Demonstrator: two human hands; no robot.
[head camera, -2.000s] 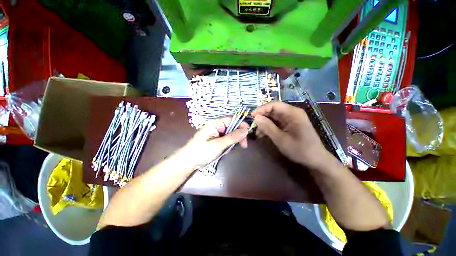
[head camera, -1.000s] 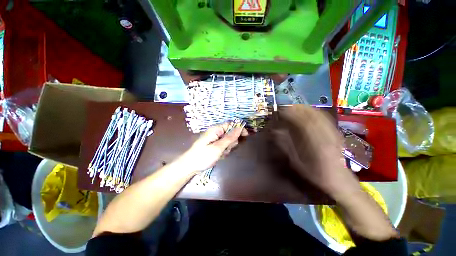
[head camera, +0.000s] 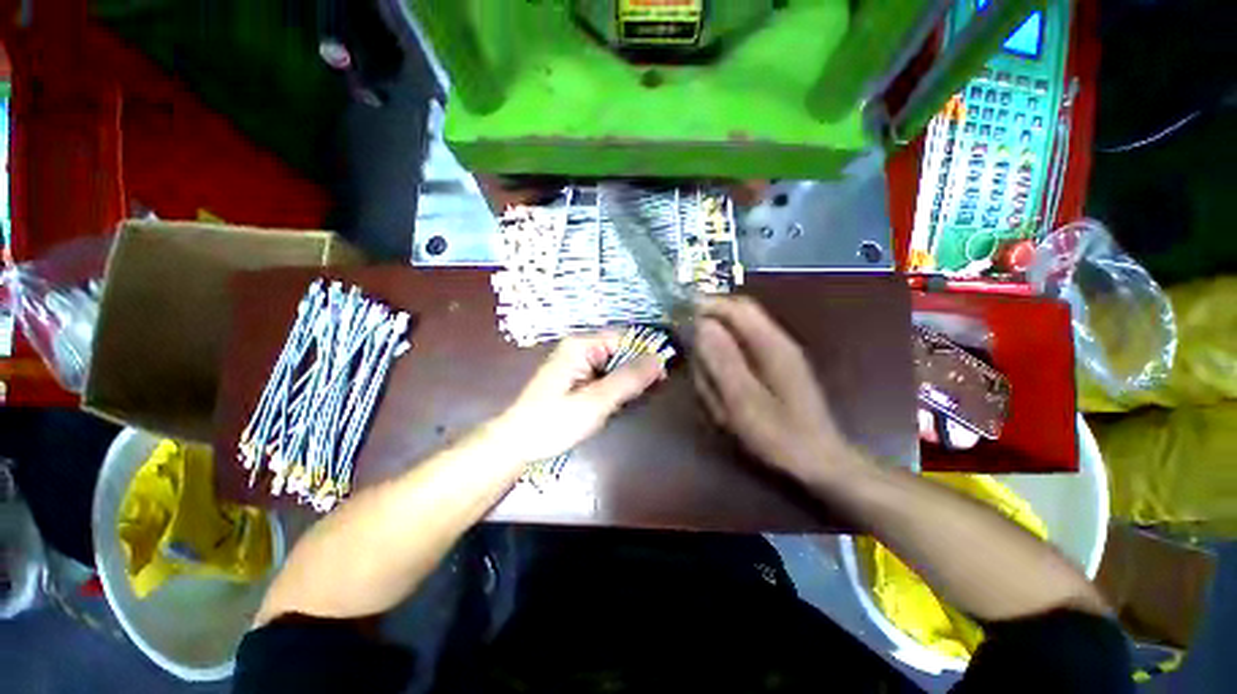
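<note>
My left hand (head camera: 581, 389) is closed on a small bunch of cables (head camera: 634, 350), whose gold-coloured ends stick out past the fingers; the other ends hang below the hand over the work board. My right hand (head camera: 743, 369) holds a narrow silvery loading bar (head camera: 638, 244), blurred, pointing up and left over the cable pile. The cable pile (head camera: 583, 278) lies crosswise between the board and the press. A looser cable bundle (head camera: 326, 393) lies on the left of the dark red-brown work board (head camera: 461, 325).
The green upper platen (head camera: 651, 129) hangs behind the pile, above the grey machine bed (head camera: 441, 224). An open cardboard box (head camera: 177, 325) is at left. A red tray (head camera: 1045, 386) holding a phone-like case (head camera: 966, 380) is at right, below the control panel (head camera: 1004, 163). White buckets (head camera: 115, 583) stand on both sides.
My right hand has gone to the board's right side, picked up the bar that leaned there, and brought it back near my left hand. My left hand still holds the cables.
</note>
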